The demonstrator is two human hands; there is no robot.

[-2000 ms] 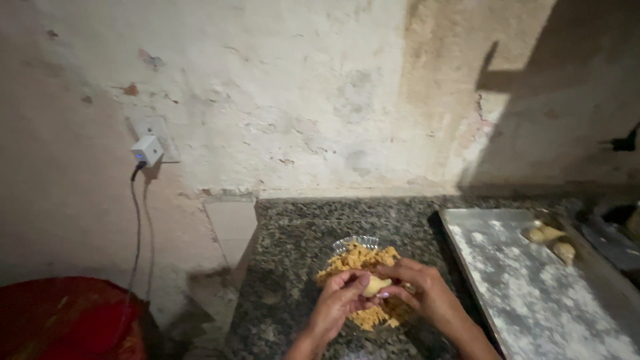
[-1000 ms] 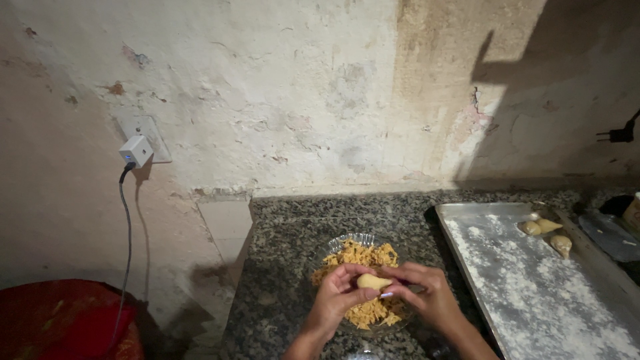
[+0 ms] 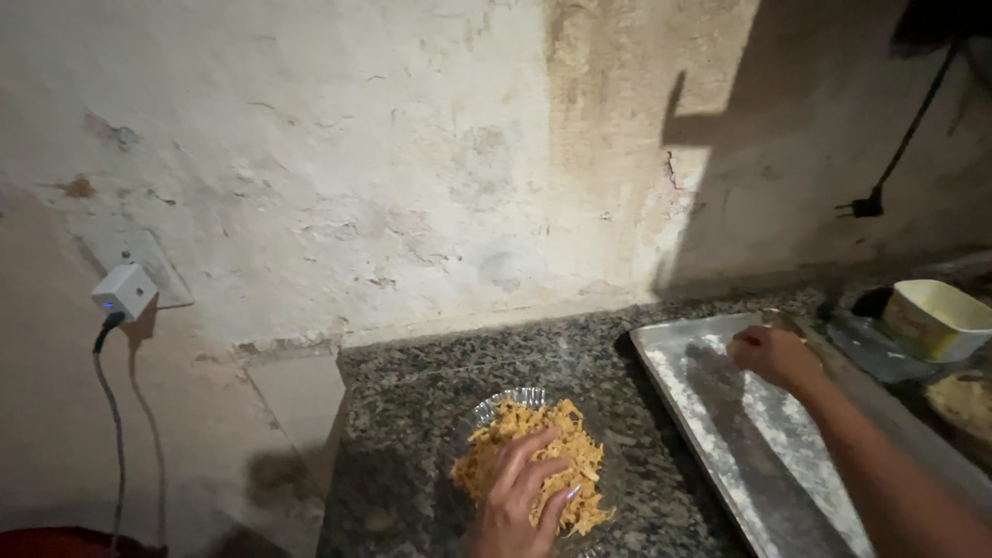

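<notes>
A clear glass dish [image 3: 531,397] with a fluted rim stands on the granite counter, heaped with orange shredded filling [image 3: 570,434]. My left hand [image 3: 523,496] rests over the filling with its fingers apart, seemingly holding nothing. Over the far part of a floured metal baking tray [image 3: 674,387] is my right hand [image 3: 771,356], fingers curled around a piece of pale dough [image 3: 735,349], which is mostly hidden. The hand and forearm cover the spot where shaped dough pieces lie in the earlier frames.
Right of the tray stand a yellowish plastic tub [image 3: 942,322] and a mass of dough [image 3: 961,399]. A black plug [image 3: 864,205] hangs by its cord near the wall. At left, a white charger [image 3: 125,293] with a cable sits in a wall outlet, above a red container [image 3: 54,542].
My hands have parted. The right hand has moved from above the dish to the tray with the dough piece; the left has let go of the dough and lowered over the filling.
</notes>
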